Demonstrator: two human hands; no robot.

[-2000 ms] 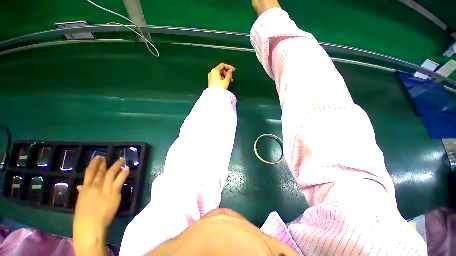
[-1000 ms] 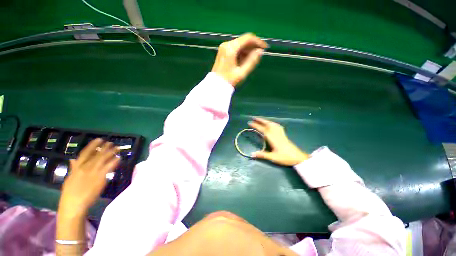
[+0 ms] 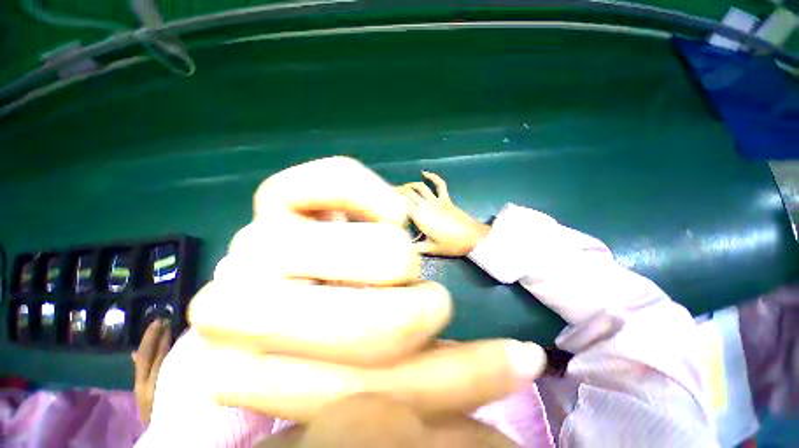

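My left hand (image 3: pixel 324 289) is raised very close to the camera, large and overexposed, its fingers curled in; no object shows in it. My right hand (image 3: pixel 442 226) is low over the glossy green worktop (image 3: pixel 543 166), palm side towards the middle, some fingers spread. A short bit of the thin hoop (image 3: pixel 419 237) shows at its palm; the rest is hidden, and whether the hand grips it cannot be told.
A black compartment tray (image 3: pixel 188 271) at the left holds several dark units with pale labels. Another person's hand (image 3: pixel 151 363) touches its near edge. A metal rail (image 3: pixel 289 22) curves along the far side. A blue sheet (image 3: pixel 740 101) lies at the far right.
My left hand has come back from the rail to close before the camera. My right hand came down from beyond the rail to the hoop. The neighbour's hand has drawn back from the tray's middle.
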